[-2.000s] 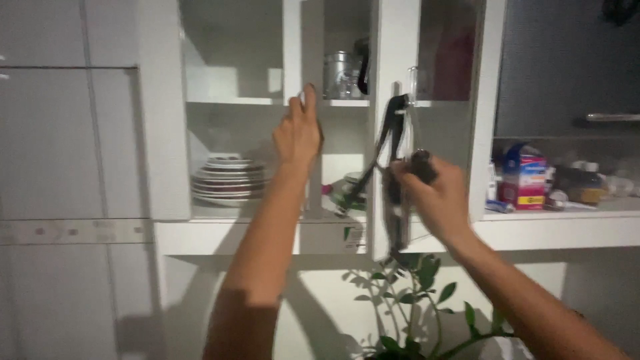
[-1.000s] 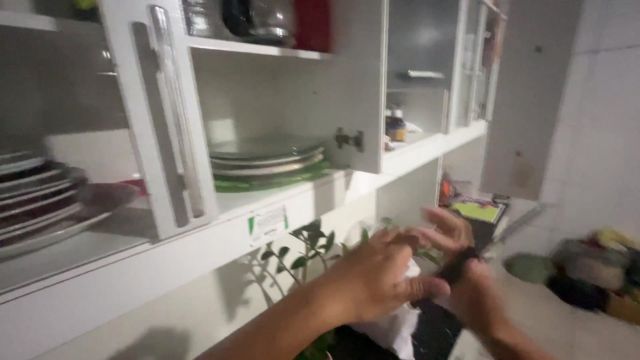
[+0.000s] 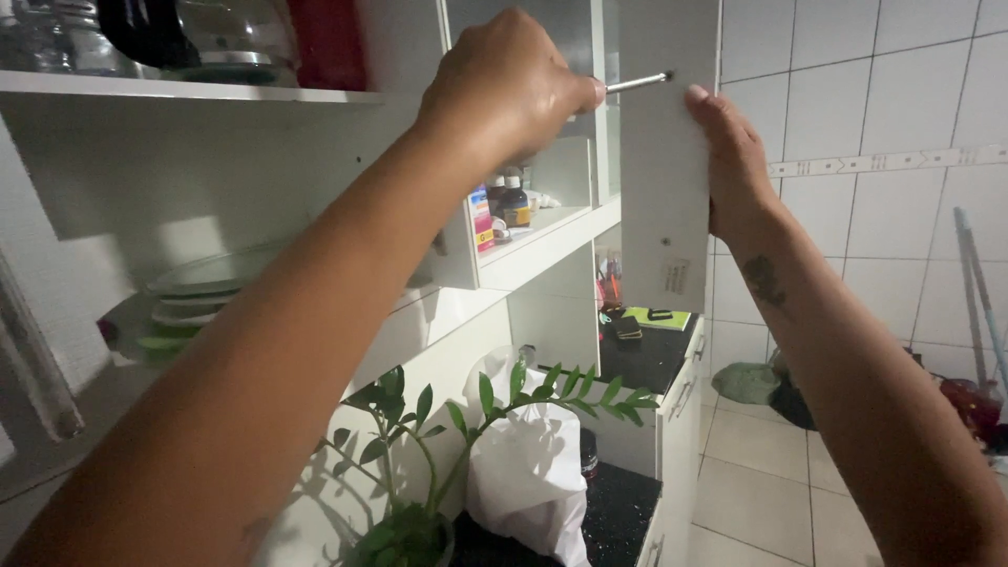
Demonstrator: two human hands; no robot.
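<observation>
My left hand [image 3: 504, 87] is closed in a fist around a screwdriver [image 3: 636, 83], whose handle is hidden in the palm. The metal shaft points right, its tip at a small dark spot high on a white panel [image 3: 665, 181], apparently a cabinet door. At that panel's right edge is my right hand [image 3: 728, 146], the thumb on the near face and the other fingers mostly hidden behind. Lower on the panel are a small screw or hole [image 3: 665, 241] and a label with writing.
The open wall cabinet's shelf [image 3: 197, 85] holds a glass coffee pot [image 3: 236, 31]; stacked dishes [image 3: 197, 291] are below. Medicine bottles [image 3: 513, 203] stand farther along. Under the cabinet are a leafy potted plant [image 3: 405, 535], a white bag [image 3: 524, 465] and a dark countertop [image 3: 622, 504].
My hands were together at lower right one second ago; now they are raised and apart, the left with the screwdriver, the right at the panel. The view has turned right since the first frame.
</observation>
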